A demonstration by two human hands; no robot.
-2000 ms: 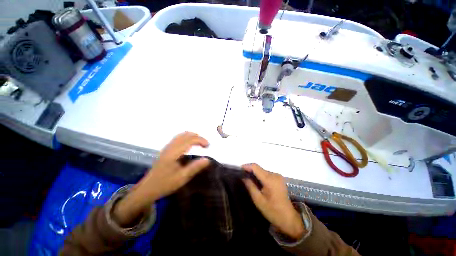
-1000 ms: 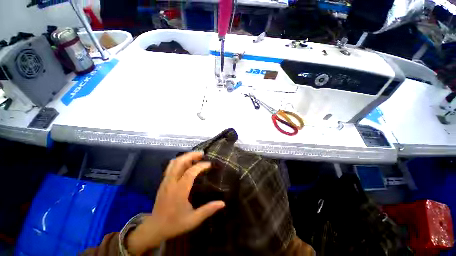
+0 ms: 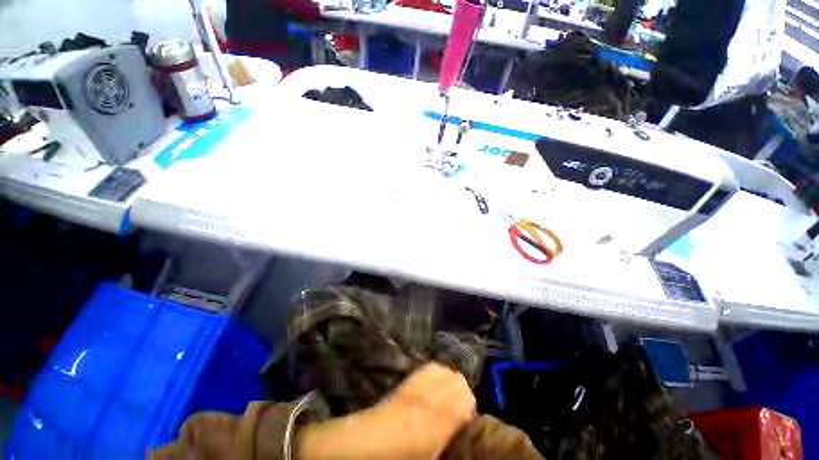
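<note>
The dark brown plaid garment [image 3: 346, 337] lies bunched below the table's front edge, over my lap. My left hand [image 3: 427, 404] reaches across it from the left, blurred, with the back of the hand up. Its fingers are hidden, so its hold on the cloth cannot be told. A brown sleeve [image 3: 494, 440] of my right arm shows at the bottom edge. My right hand itself is not seen.
The white sewing machine [image 3: 629, 148] stands on the white table [image 3: 296, 202]. Red-and-orange scissors [image 3: 535, 243] and dark snips [image 3: 479, 199] lie near its needle. Blue plastic [image 3: 117, 377] is at lower left, dark cloth [image 3: 611, 395] and a red box [image 3: 759, 434] at lower right.
The garment has dropped from the table edge and is bunched lower. My left hand has moved right and down, across the cloth. The view has shifted, showing more background.
</note>
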